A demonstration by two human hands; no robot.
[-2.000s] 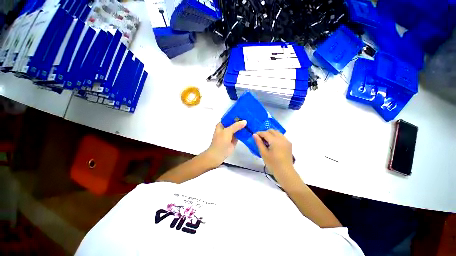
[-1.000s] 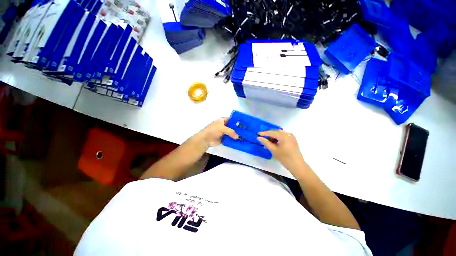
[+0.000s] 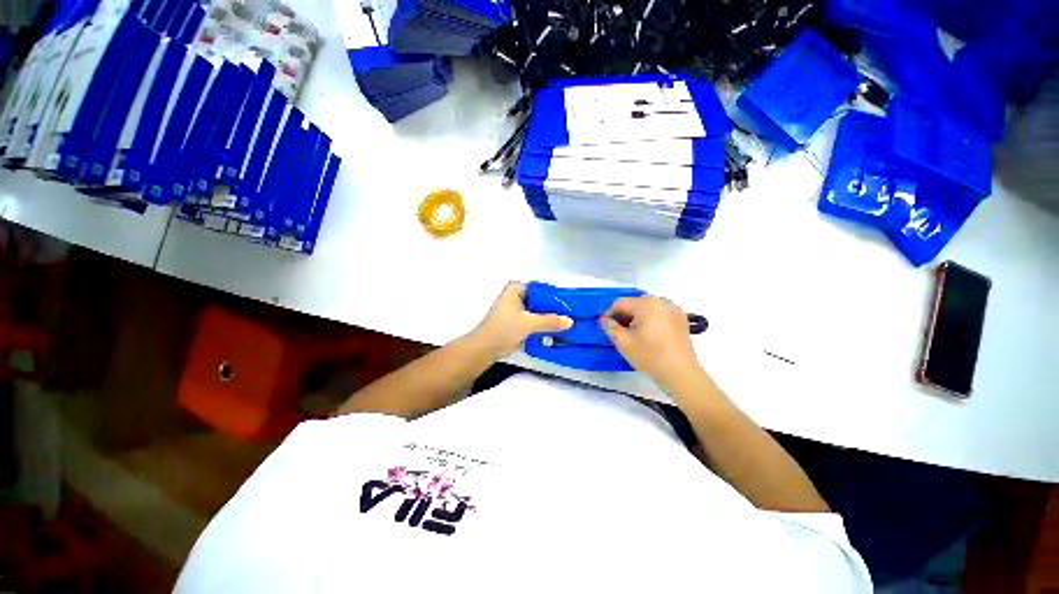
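Observation:
A bright blue blister tray point(image 3: 586, 304) is held level above the table's front edge. My left hand point(image 3: 517, 321) grips its left end, with the thumb on top. My right hand point(image 3: 650, 334) is over its right part, fingertips pinched together at a dark cable point(image 3: 697, 324), whose dark end shows just right of the hand. A small metal-coloured plug shows in the tray near its lower left. What lies under my right fingers is hidden.
Flat box blanks point(image 3: 627, 174) stand behind the tray, with a black cable pile point(image 3: 650, 41) beyond. Filled boxes point(image 3: 174, 128) lean at left. Yellow rubber bands point(image 3: 441, 212) lie left of centre. Blue trays point(image 3: 906, 174) and a smartphone point(image 3: 956, 330) are at right. A thin dark strip point(image 3: 779, 357) lies nearer.
The tray has turned from slanted to nearly level. My right hand stays at its right part, and a dark cable end now shows beyond that hand. The camera view has shifted slightly.

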